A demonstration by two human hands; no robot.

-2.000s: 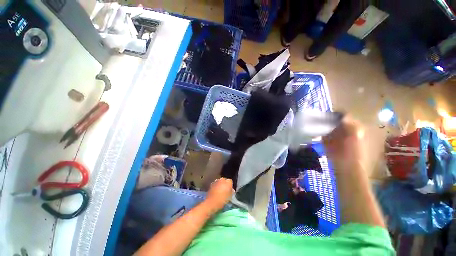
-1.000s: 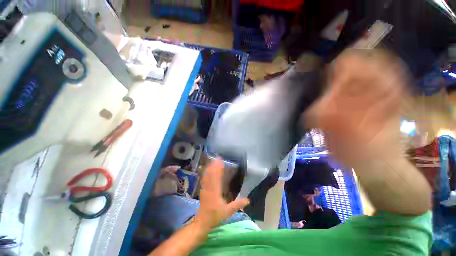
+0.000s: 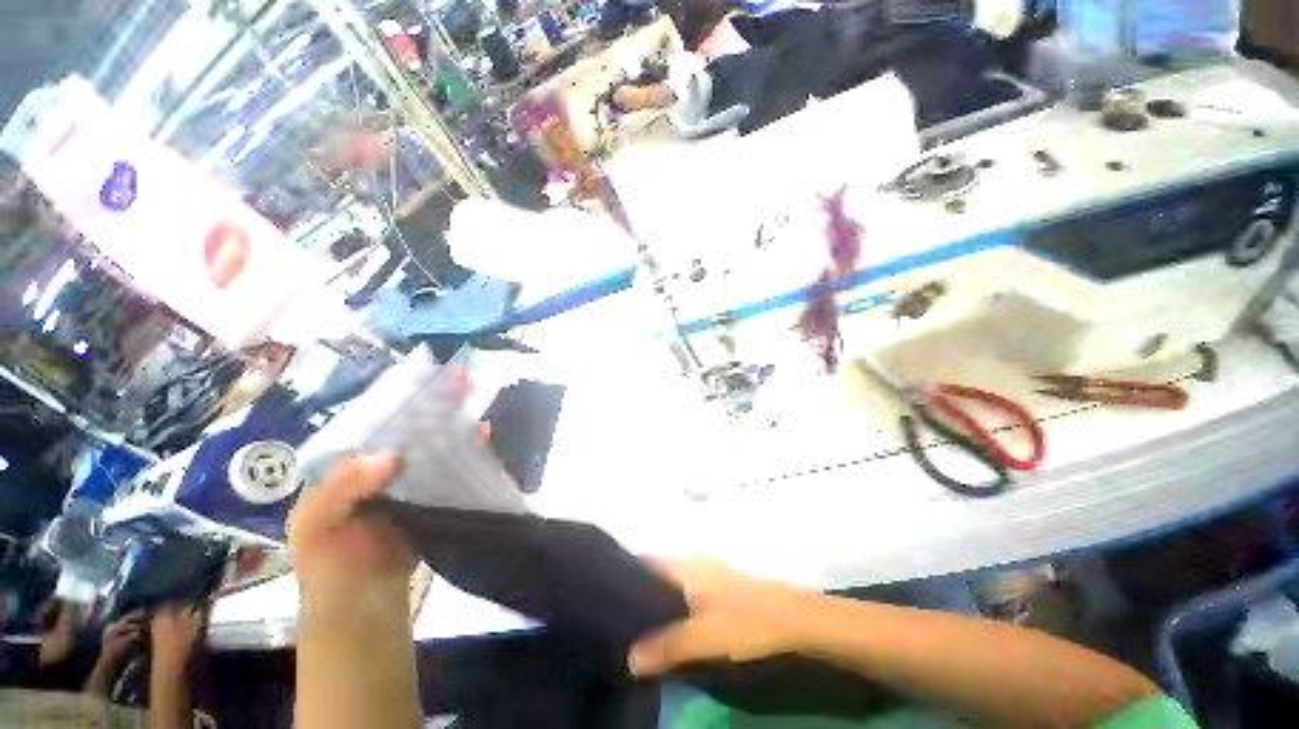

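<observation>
A garment panel (image 3: 570, 563), black on one side and grey on the other, is stretched between my two hands over the front edge of the white table. My left hand (image 3: 349, 520) grips its grey and black end at the left. My right hand (image 3: 712, 615) grips the black part near the table edge. A dark cloth piece (image 3: 524, 427) lies flat on the table just behind the panel. The presser foot and needle (image 3: 732, 382) of the sewing machine (image 3: 926, 271) are behind and right of the panel, not touching it.
Scissors (image 3: 983, 434) with red and dark loops and red-brown snips (image 3: 1125, 392) lie right on the table. A purple thread bundle (image 3: 832, 278) hangs on the machine. Another machine (image 3: 214, 477) and another person's hands (image 3: 150, 634) are at the left. A blue basket (image 3: 1190, 641) is at lower right.
The view has swung from the baskets to the sewing table. The cloth has moved from over the baskets to the table's front edge. My left hand, open a second ago, now holds it.
</observation>
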